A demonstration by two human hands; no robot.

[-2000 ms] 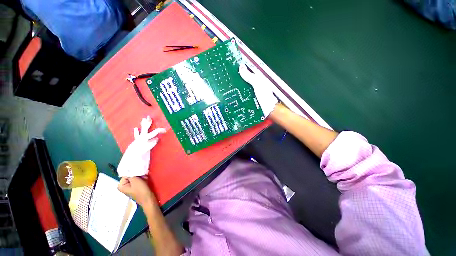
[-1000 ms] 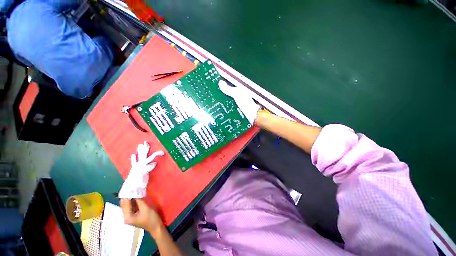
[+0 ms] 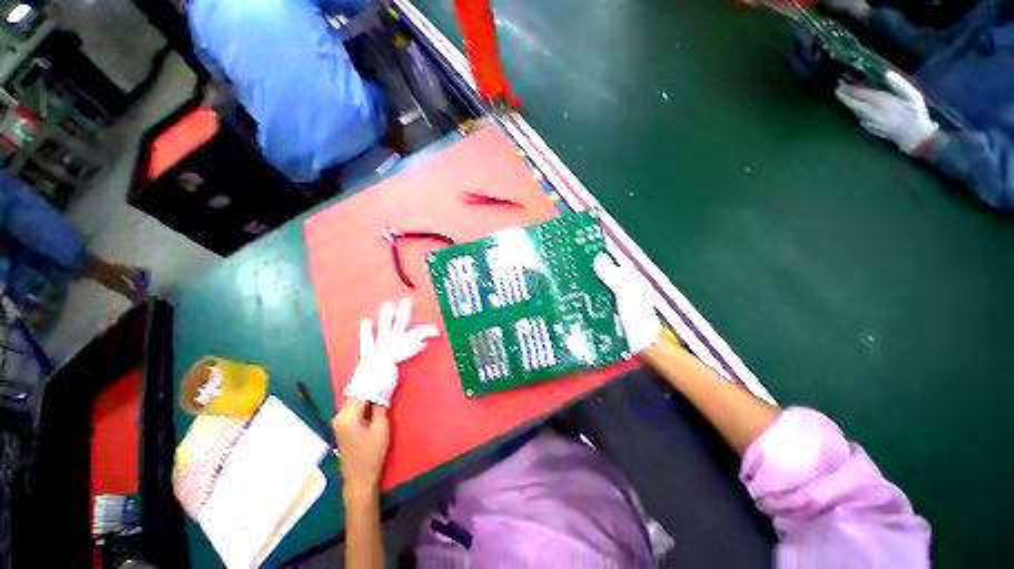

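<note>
A green circuit board [image 3: 532,306] lies tilted on the red mat [image 3: 428,428], its solder rows facing up. My right hand [image 3: 629,306], in a white glove, grips the board's right edge, fingers over its top; the thumb is hard to see. My left hand [image 3: 361,436] is bare, with its fingers closed on the cuff of a white glove [image 3: 386,350]. This glove's empty fingers lie spread on the mat. Side cutters [image 3: 409,253] lie open at the board's upper left corner. Tweezers [image 3: 491,200] lie above the board.
A yellow tub [image 3: 226,389] of small parts, a label sheet [image 3: 204,467] and a white record sheet [image 3: 258,478] are at lower left. Black totes [image 3: 159,378] stand on the left. Beyond the green conveyor [image 3: 712,167], a person's gloved hand [image 3: 890,113] holds a board. Another person in blue sits at upper left.
The view has shifted and turned. The person with a board at upper right has come into view. My hands, the board and the glove keep about the same places on the mat.
</note>
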